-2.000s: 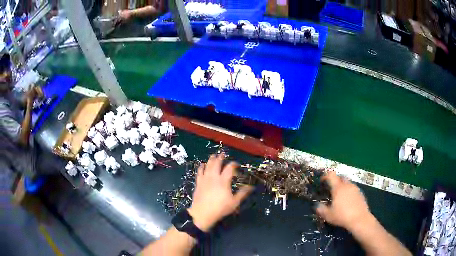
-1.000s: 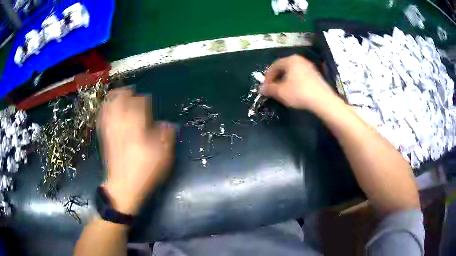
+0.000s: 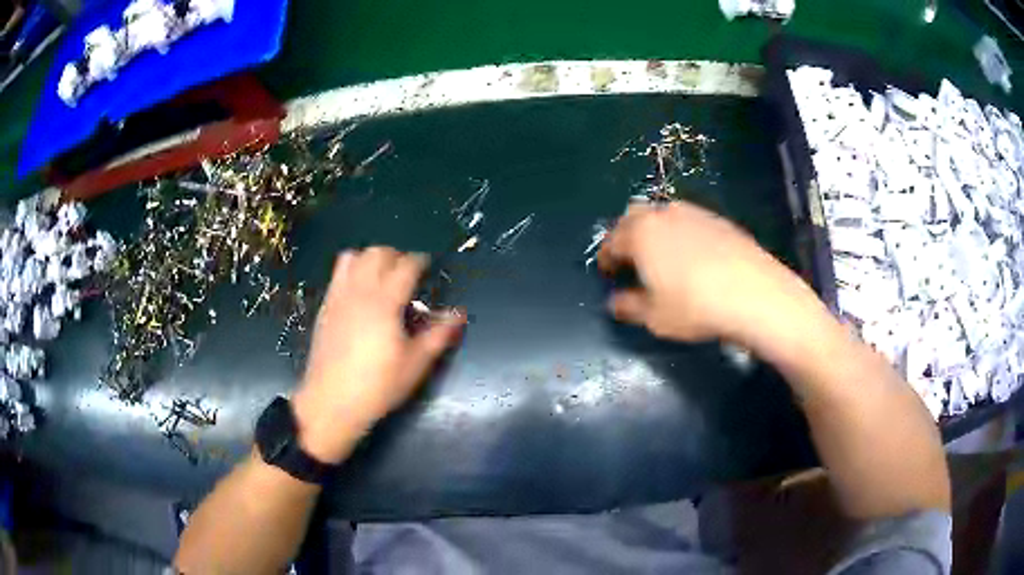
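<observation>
My left hand [image 3: 371, 343], with a dark wristband, is low over the dark green bench, fingers curled. Something small and whitish shows between its thumb and fingers; whether it is held I cannot tell. My right hand [image 3: 702, 275] is bent over the bench further right, thumb and fingers apart. Thin silvery pieces [image 3: 595, 243] show at its fingertips; a grip is not clear. A few loose bent wire pieces [image 3: 514, 233] lie between the hands. A tangled pile of brass-yellow and dark metal parts [image 3: 213, 242] lies left of my left hand.
A small metal cluster [image 3: 672, 155] lies beyond my right hand. A black crate [image 3: 800, 185] heaped with white covers [image 3: 910, 247] stands at right. White units [image 3: 45, 270] lie at far left. A blue board [image 3: 230, 51] on a red support [image 3: 168, 169] and the green belt [image 3: 483, 32] are behind.
The view has shifted slightly. My left hand has moved right, away from the metal pile. My right hand has come nearer the bench front, and a metal cluster now shows beyond it.
</observation>
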